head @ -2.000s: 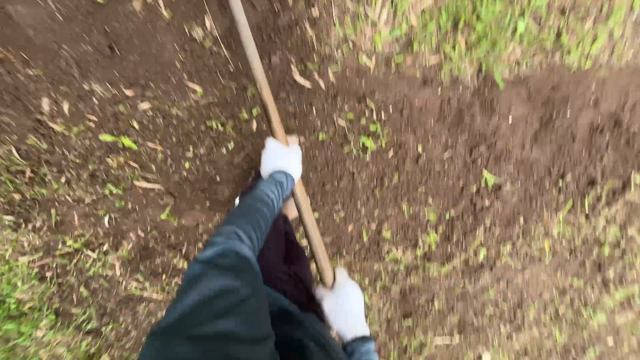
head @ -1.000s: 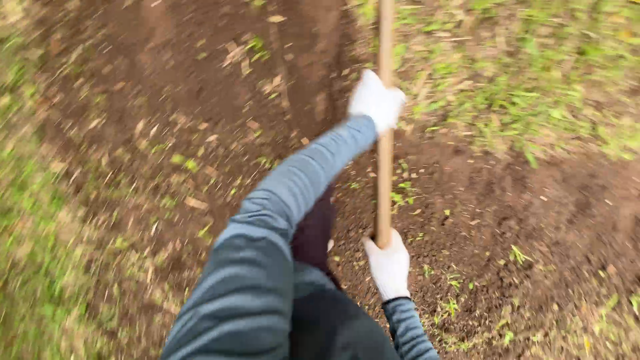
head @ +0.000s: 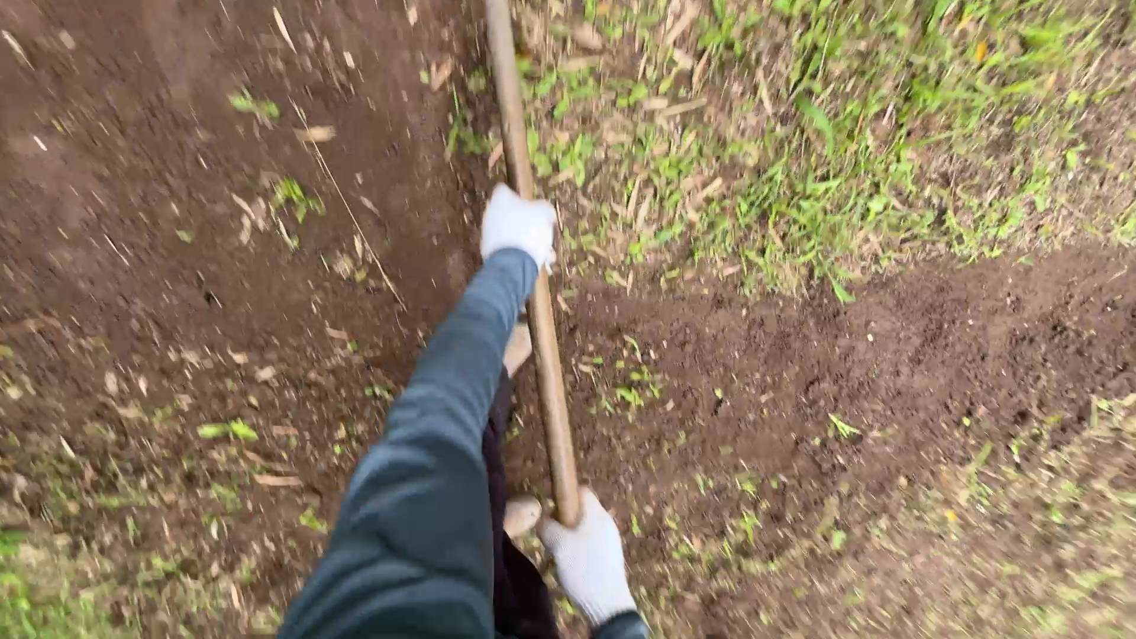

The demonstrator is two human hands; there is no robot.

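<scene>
A long wooden tool handle (head: 552, 382) runs from the top edge of the view down to the lower middle, and its working end is out of sight. My left hand (head: 517, 226), in a white knit glove, is closed around its upper part, with the arm in a dark blue-grey sleeve. Lower down, my right hand (head: 589, 555), also gloved in white, grips the near end of the handle. Dark trousers and parts of my feet show beneath the left arm and beside the handle.
Brown bare soil (head: 160, 222) with dry leaf bits and small weeds spreads at the left. Green grass (head: 799, 160) grows at the upper right. Below it a strip of loose soil (head: 932, 355) stretches right, with sparse grass along its lower side.
The handle, near upright in view a second ago, now leans with its top to the left. Both hands have stayed on it. The view has shifted.
</scene>
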